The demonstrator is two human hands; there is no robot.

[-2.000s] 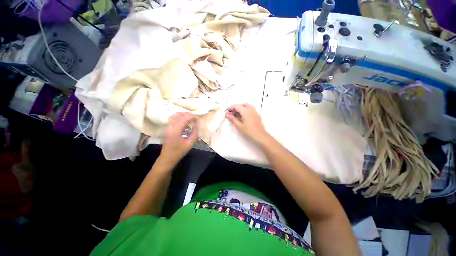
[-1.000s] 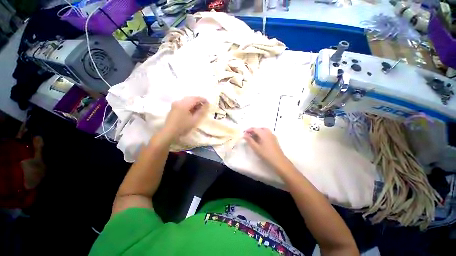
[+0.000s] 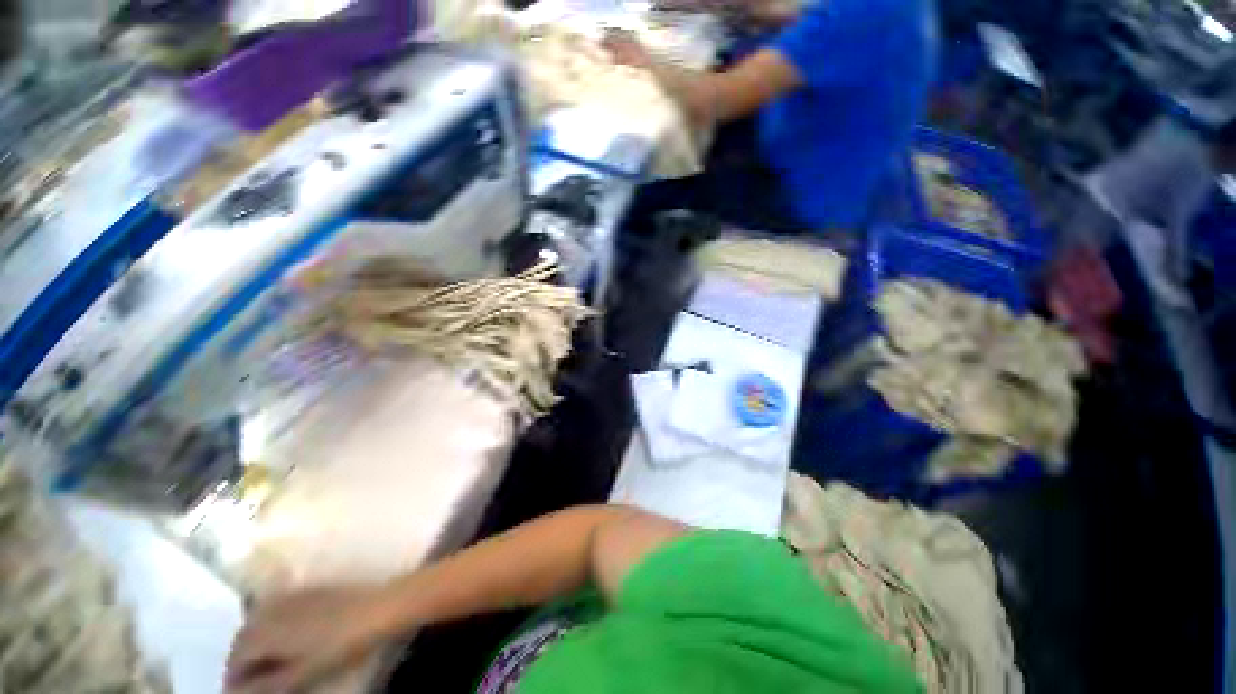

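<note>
My right hand is blurred at the lower left of the head view, over the near end of the cream cloth on the machine table. Whether its fingers grip the cloth cannot be told. My left hand is out of the picture. The white sewing machine head with its blue stripe runs diagonally across the upper left. Its needle area is blurred. More beige cloth shows at the lower left edge.
Beige strips hang by the machine. White papers and a blue round tin lie on a side stand. Blue crates hold beige pieces; more beige cloth is heaped below. A person in blue handles cloth behind.
The view has swung far to the right, bringing in the side stand, crates and other person. My left hand has left the picture; my right hand now appears at the lower left.
</note>
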